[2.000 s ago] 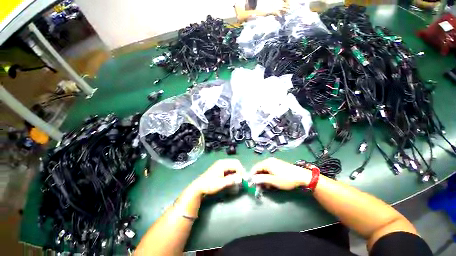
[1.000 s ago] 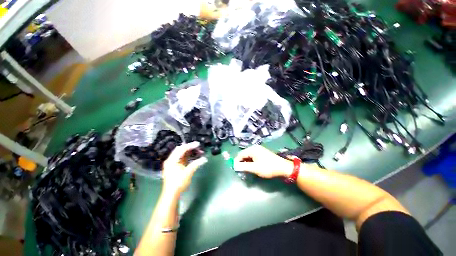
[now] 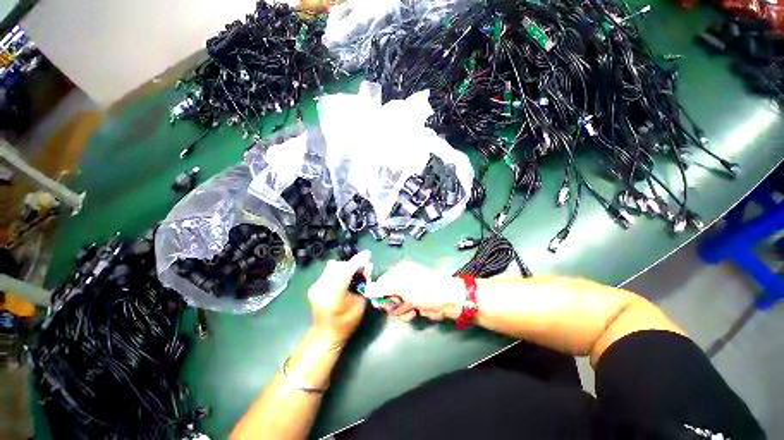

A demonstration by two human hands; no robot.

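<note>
My left hand (image 3: 337,296) is closed around a small black housing shell (image 3: 358,282), mostly hidden by the fingers. My right hand (image 3: 413,290) holds a small green circuit board (image 3: 381,302) by its far part. The board's end meets the shell between the two hands, just above the green table (image 3: 413,352). How far the board sits inside the shell cannot be told. A coiled black cable (image 3: 492,258) lies just beyond my right wrist.
A clear bag of dark shells (image 3: 225,258) stands left, a whitish bag of shinier pieces (image 3: 430,196) ahead. Finished cable units (image 3: 107,344) heap at left. An unfinished cable pile (image 3: 567,94) fills the upper right; a smaller cable pile (image 3: 258,64) lies upper left. A blue stool (image 3: 752,241) is at right.
My left hand has moved from beside the clear bag to meet my right hand, now with a black shell in it. The view has shifted, so the table things appear further left.
</note>
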